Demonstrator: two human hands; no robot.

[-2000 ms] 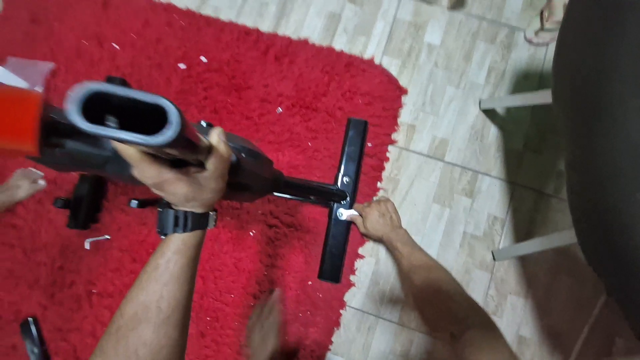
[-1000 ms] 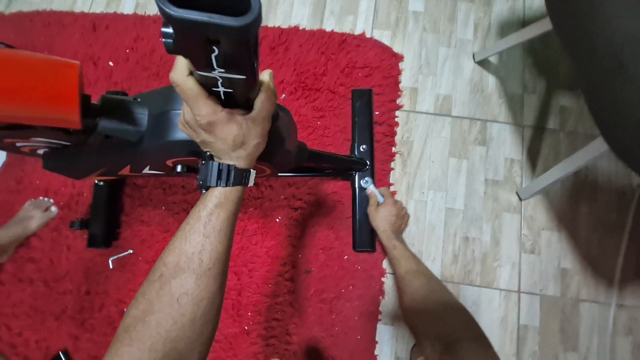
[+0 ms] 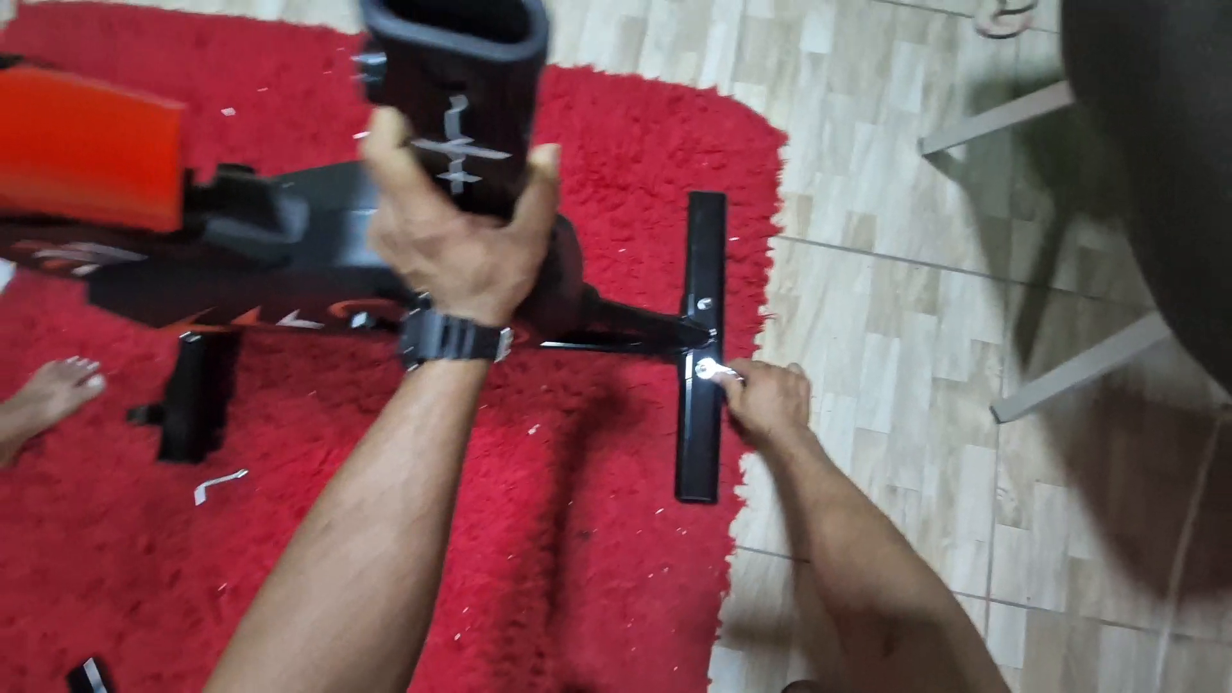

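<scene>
My left hand, with a black watch on its wrist, grips the black upright tube of an exercise bike frame. The tube's oval top is hollow. At the right end of the frame, a black stabilizer bar lies crosswise on the rug. My right hand holds a small metal wrench, whose head sits over a fastener on the bar, just below the joint. Another bolt shows above the joint. My fingers hide the wrench's handle.
A red shaggy rug lies on tiled floor. A bent metal hex key and a black part are on the left, near a person's bare foot. A dark round seat with pale legs stands at right.
My left hand keeps its hold on the upright tube, and my right hand stays at the stabilizer bar. The wrench's handle, slanting down from the bolt a second ago, now points more to the right.
</scene>
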